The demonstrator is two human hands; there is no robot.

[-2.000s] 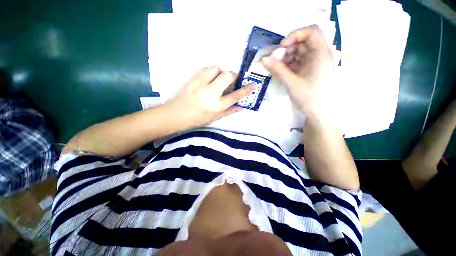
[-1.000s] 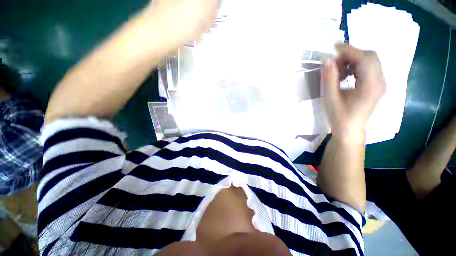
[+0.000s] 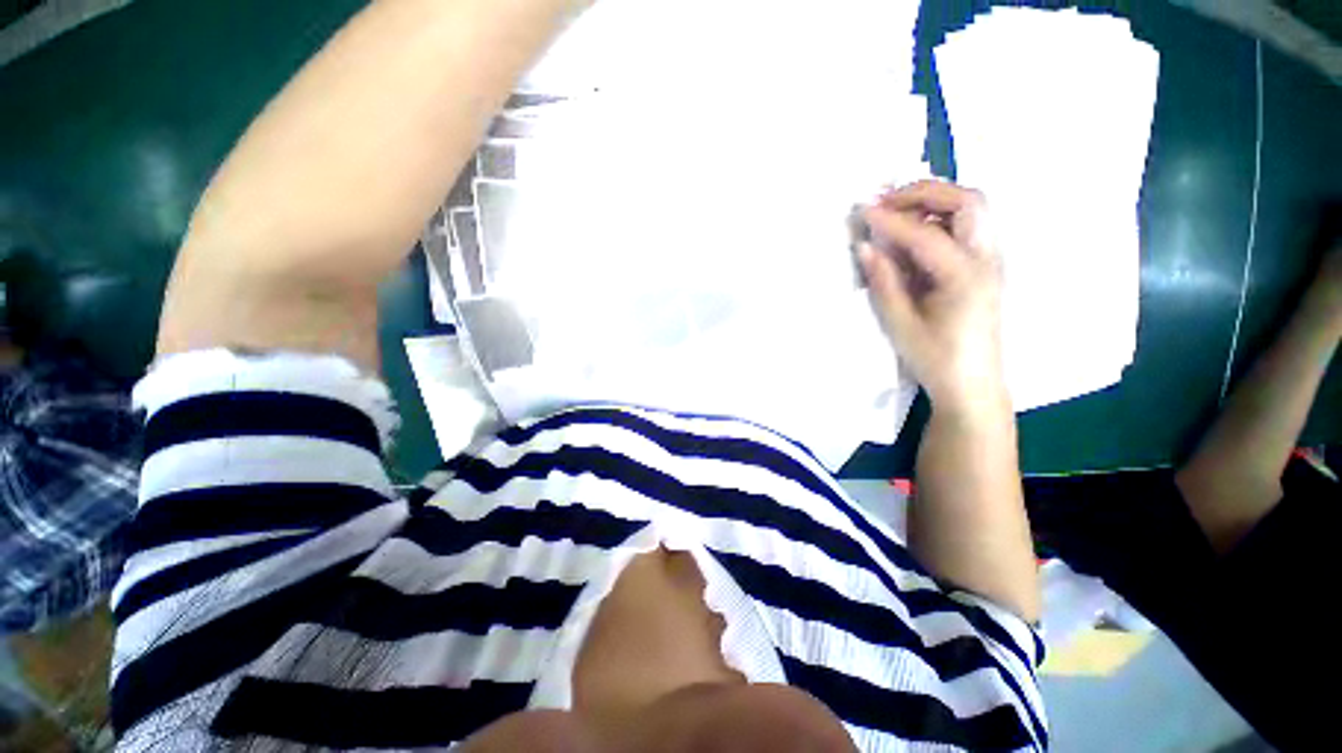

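Large white sheets (image 3: 707,221), strongly overexposed, lie in front of me. At their left edge, overlapping compartment sheets (image 3: 496,333) show grey rectangles with pale borders. My right hand (image 3: 927,265) is over the right part of the white sheets, thumb and fingertips close together; a small pale bit shows at the fingertips, but I cannot tell what it is. My left arm reaches forward to the top edge, and my left hand is outside the picture. No phone body is visible.
A separate white stack (image 3: 1045,206) with uneven edges lies at the right on the dark green tabletop (image 3: 103,162). Another person's bare arm (image 3: 1266,412) is at the right edge. A plaid sleeve (image 3: 66,471) is at the left edge.
The phone body seen earlier under my hands has gone from view. My left hand has moved forward out of the picture. My right hand moved right, then partly back left.
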